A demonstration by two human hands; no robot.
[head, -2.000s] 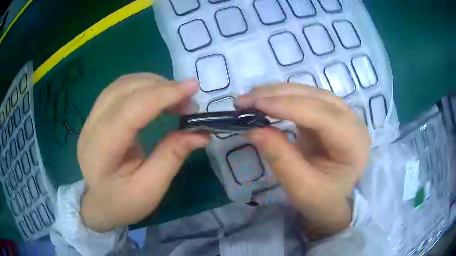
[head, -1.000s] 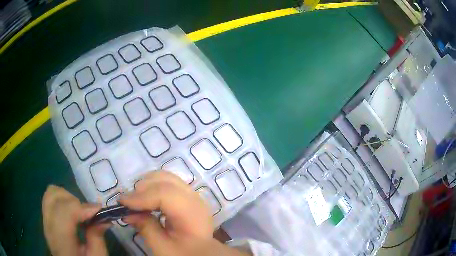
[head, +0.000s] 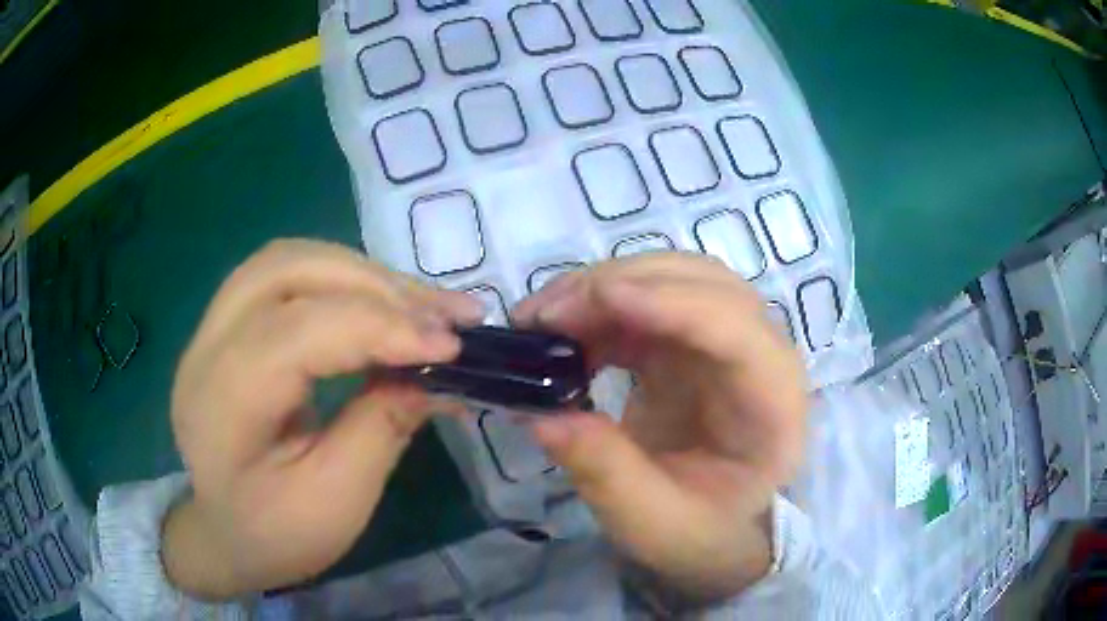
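A glossy black watch housing is held at the fingertips of both hands, tilted so that its shiny face and edge show. My left hand grips its left end between thumb and fingers. My right hand grips its right end, thumb below and fingers above. Whether a thin frame sits around its edge cannot be told. Behind and below it lies the translucent white frame tray with rows of dark rounded-square frames; one pocket in the middle rows shows no frame. The hands hide the tray's lower part.
A second frame tray is at the left edge. Loose dark frames lie on the green mat left of my hands. Bagged trays with a white label and green patch are at right. Yellow tape crosses the mat.
The view swung right and then back. The housing, seen nearly edge-on before, is now tilted with more of its shiny face showing. Both hands still hold it.
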